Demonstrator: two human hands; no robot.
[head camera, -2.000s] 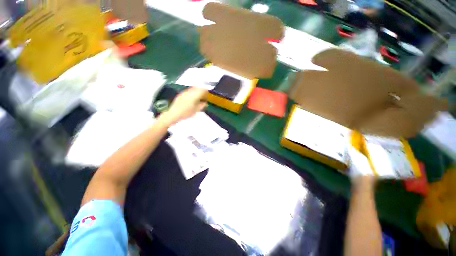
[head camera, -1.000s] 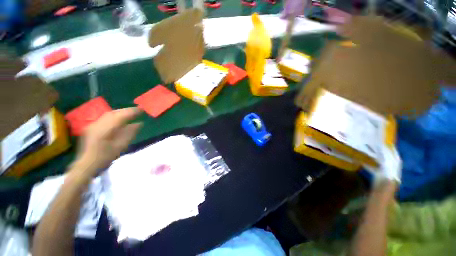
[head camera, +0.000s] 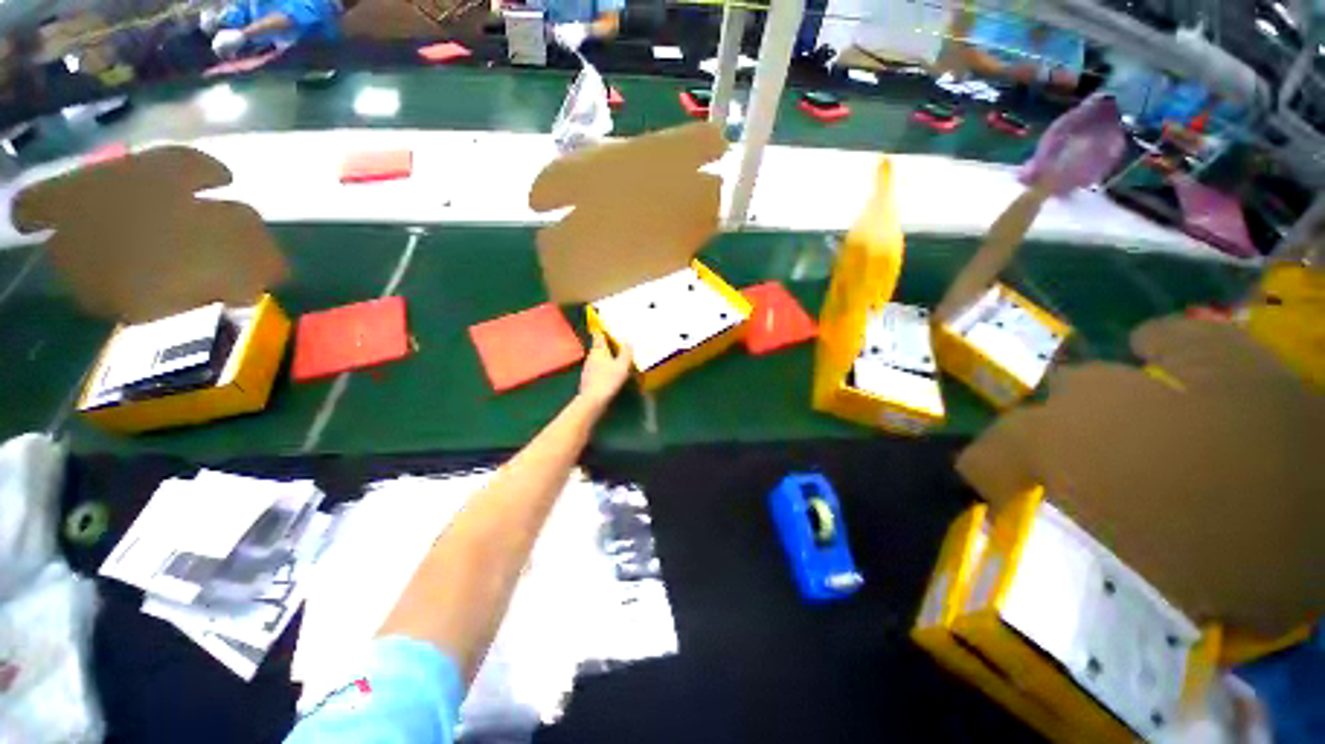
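My bare left hand (head camera: 605, 366) reaches over the bench with its fingers on the left wall of an open retail carton (head camera: 671, 323) on the belt. A white panel with dark round spots lies inside. My right hand (head camera: 1221, 715), in a white glove, is blurred and cut off at the lower right. It is at the near corner of stacked open retail cartons (head camera: 1068, 618); its grip is unclear. A pile of glossy white poly bags (head camera: 392, 574) lies partly under my left arm. A blue tape dispenser (head camera: 814, 538) stands right of it.
Leaflets (head camera: 218, 552) and a green tape roll (head camera: 87, 523) lie left on the black bench (head camera: 727, 683). The green belt (head camera: 436, 407) bears another open carton (head camera: 189, 371) at left, two cartons at right and red pads (head camera: 352, 337). Other workers are across the line.
The view has swung right and then levelled out. My left hand has moved from open above the bench to the belt carton. My right hand remains by the stacked cartons, now lower in view.
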